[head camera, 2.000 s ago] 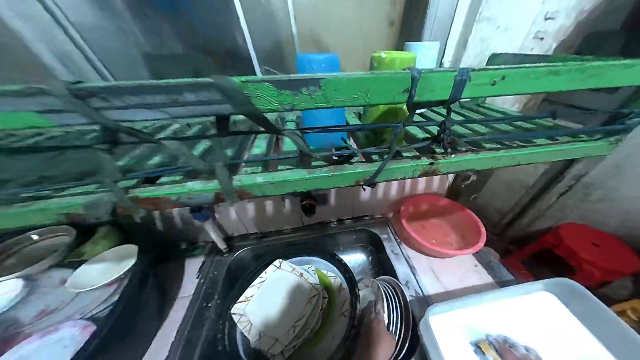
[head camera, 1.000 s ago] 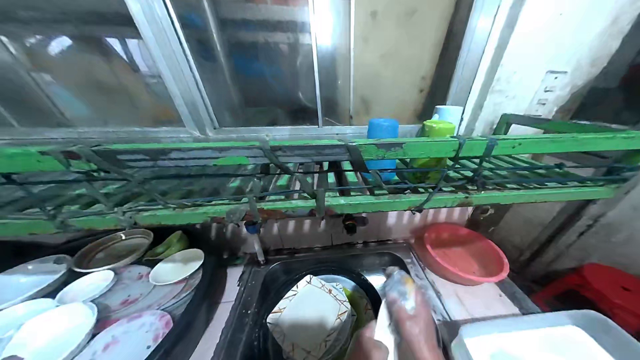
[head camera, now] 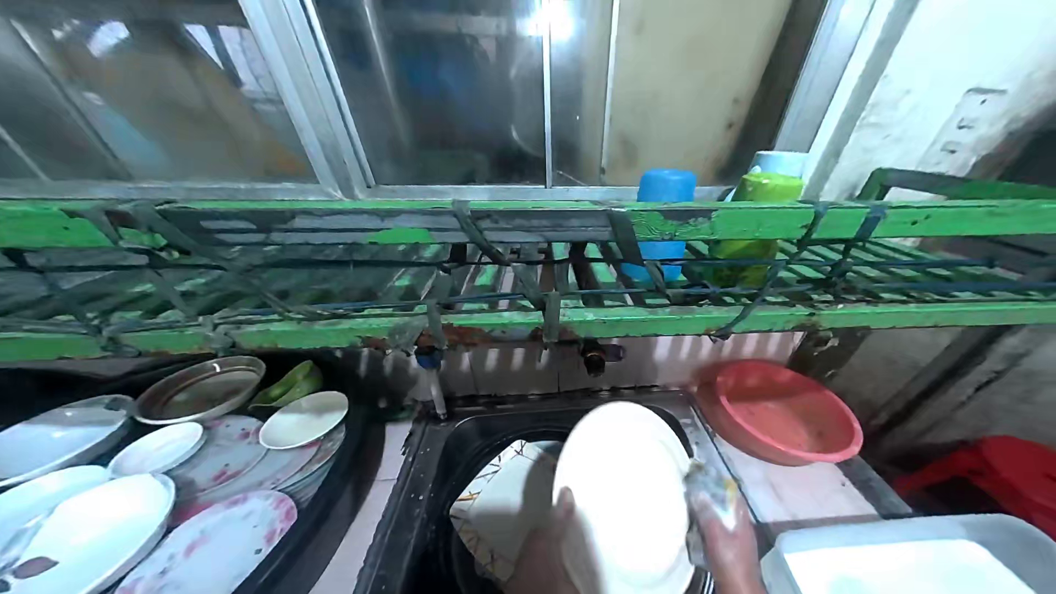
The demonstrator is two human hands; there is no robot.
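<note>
Over the sink [head camera: 396, 511], my left hand [head camera: 549, 549] grips a white plate [head camera: 623, 487] by its left edge, tilted up. My right hand [head camera: 726, 528] holds a wet, crumpled scrubbing pad [head camera: 711, 493] at the plate's right edge. Below and to the left, a white plate with a brown line pattern [head camera: 487, 495] lies in a black basin [head camera: 450, 528] inside the sink. Part of the basin is hidden by the plate and my hands.
Several washed-looking plates and bowls [head camera: 223, 536] fill a black tub at left. A green slatted rack [head camera: 528, 322] crosses above the sink, with blue [head camera: 667, 188] and green cups [head camera: 767, 190]. A red basin [head camera: 788, 412] and a white plastic container [head camera: 907, 536] stand at right.
The white plate has come up into view above the sink, turned broadly toward the camera. My right hand with the pad has shifted to its right edge. The view has tilted and turned left.
</note>
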